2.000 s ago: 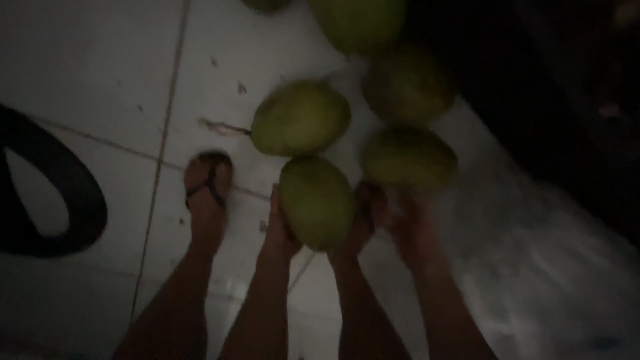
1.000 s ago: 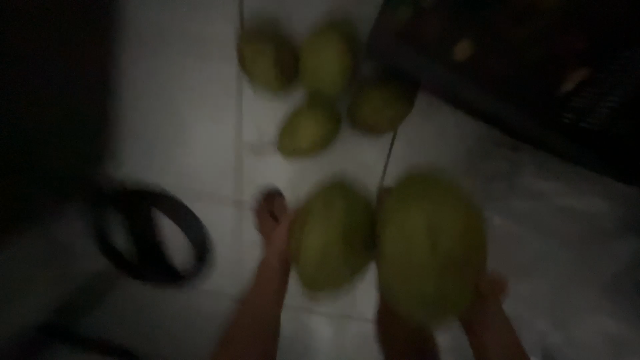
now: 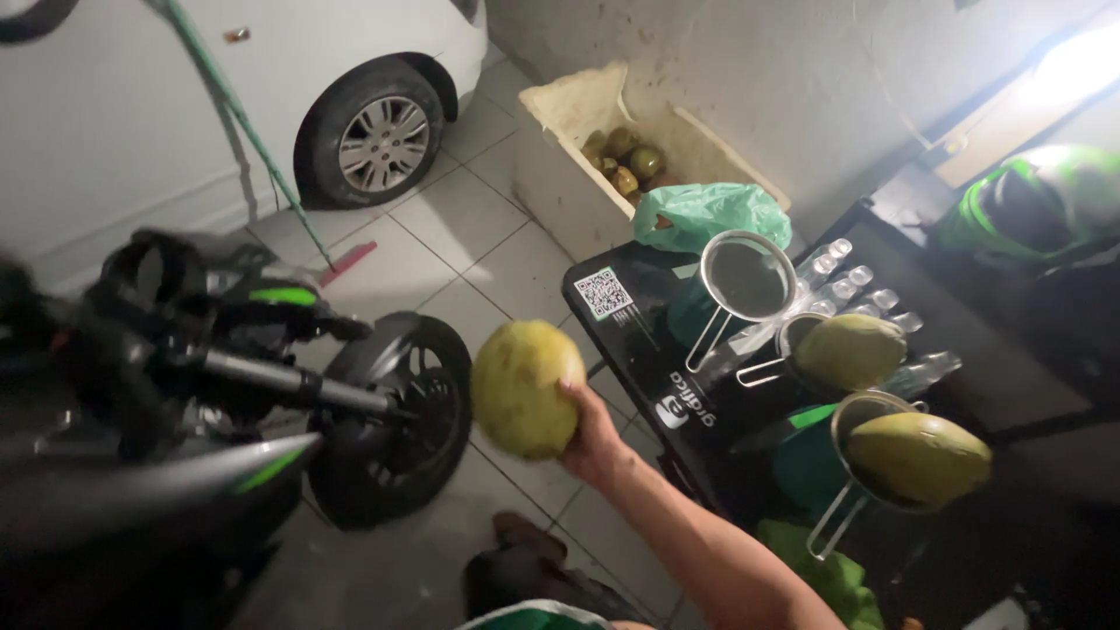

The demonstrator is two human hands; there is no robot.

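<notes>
My right hand (image 3: 593,437) reaches in from the lower right and grips a yellow-green coconut (image 3: 528,390), thumb on its near side, above the tiled floor. My left hand is not in view. On the black table to the right, one green coconut (image 3: 852,352) rests at a small metal strainer (image 3: 792,337), and another coconut (image 3: 920,458) lies on a second strainer (image 3: 853,420) over a teal container. A larger empty-looking strainer (image 3: 749,276) sits farther back, beside several clear bottles (image 3: 844,289).
A motorcycle's front wheel (image 3: 394,420) stands close left of the held coconut. Behind are a white car (image 3: 210,114), a green-handled tool (image 3: 254,131), and a foam box (image 3: 560,175) holding coconuts, with a green plastic bag (image 3: 713,214) at its edge. A black table (image 3: 647,350) is right.
The view has swung from the floor to the table and motorcycle. A second ago two coconuts were held low over the floor; now one shows in my right hand, and my left hand is out of view.
</notes>
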